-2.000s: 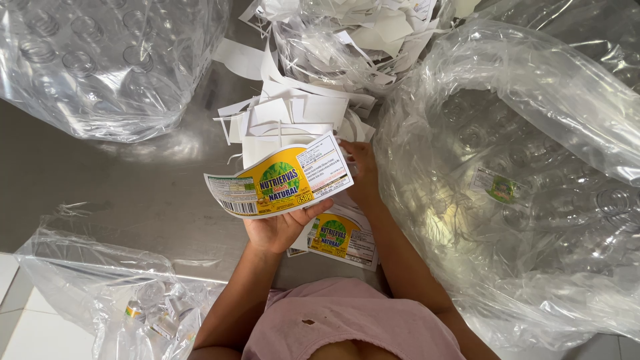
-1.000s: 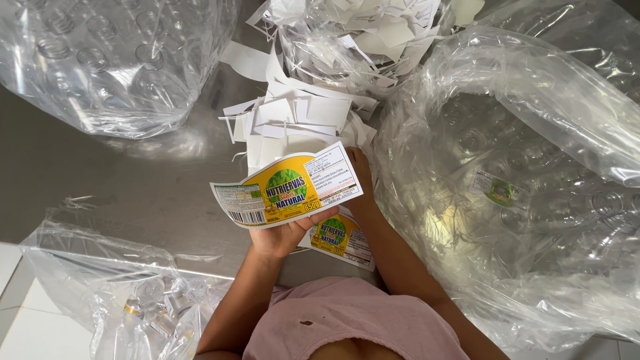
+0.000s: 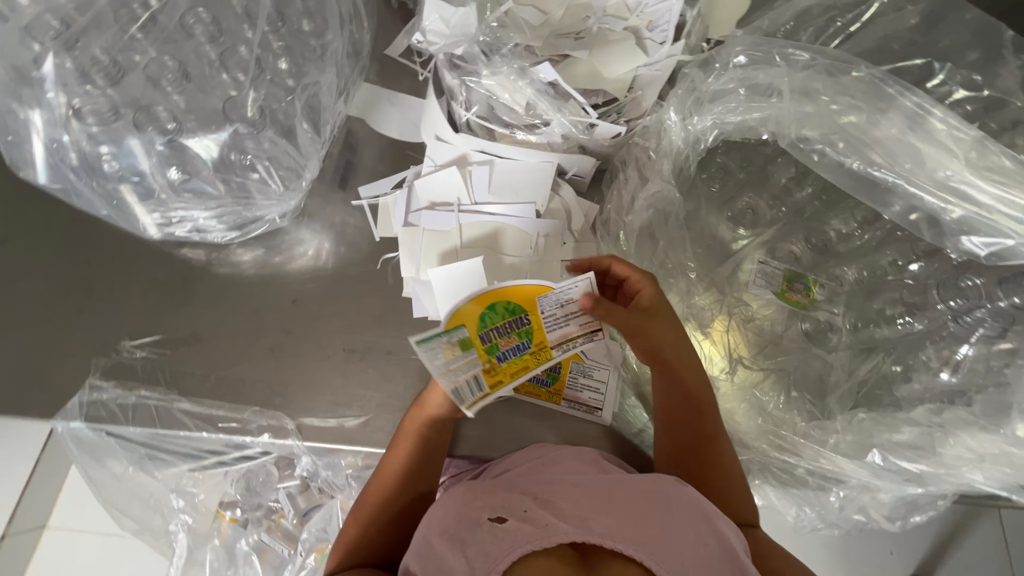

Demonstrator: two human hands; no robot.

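A curved yellow and white printed label (image 3: 506,336) is held in front of me. My right hand (image 3: 626,304) pinches its upper right end between thumb and fingers. My left hand (image 3: 442,398) is mostly hidden behind the label's lower left end, so its fingers do not show. Beneath and to the right, partly covered by the held label, lies another yellow label (image 3: 580,390). Just beyond the hands, white paper offcuts (image 3: 512,188) are piled on the metal table (image 3: 264,320).
Clear plastic bags of transparent bottles stand at the left (image 3: 184,120) and right (image 3: 800,200); a label shows in the right one. A bag of paper scraps (image 3: 560,80) is at the far middle. Another clear bag with small items (image 3: 272,512) hangs at the near left edge.
My right hand has come out from behind the label and now grips its right end. My left hand's fingers, visible below the label before, are now hidden behind it.
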